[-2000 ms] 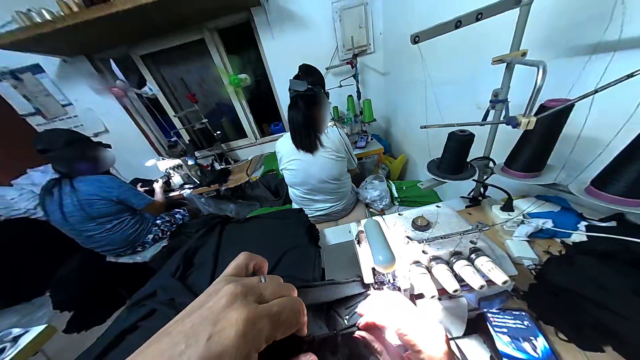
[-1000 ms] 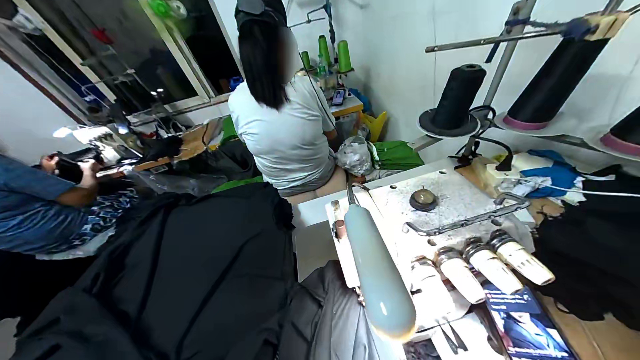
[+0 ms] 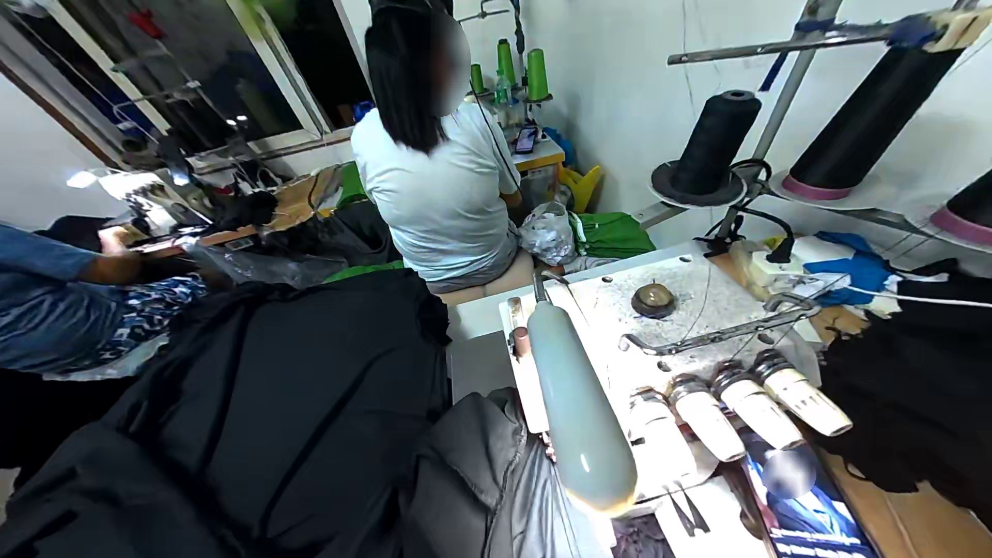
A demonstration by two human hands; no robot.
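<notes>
Neither my left hand nor my right hand shows in the head view now. Black cloth (image 3: 333, 372) lies heaped across the left and centre. Beside it, a grey-black piece of fabric (image 3: 465, 457) runs up to the sewing machine (image 3: 604, 318), under its grey-green lamp (image 3: 581, 411). Several white tension knobs (image 3: 701, 418) stick out from the machine's front. A thread guide bar (image 3: 721, 329) crosses its top. Dark tweezers or snips (image 3: 688, 511) lie below the knobs, near a phone (image 3: 814, 496) with a lit screen.
A person in a light shirt (image 3: 434, 194) sits ahead; another person's arm (image 3: 46, 263) is at the left, by a second sewing machine (image 3: 155, 198). Black thread cones (image 3: 717, 143) stand on a rack at the right. More black cloth (image 3: 914, 387) lies at the right edge.
Two seconds ago both hands were at the machine on dark fabric; they have since left the view. The view has shifted, bringing the machine and lamp closer.
</notes>
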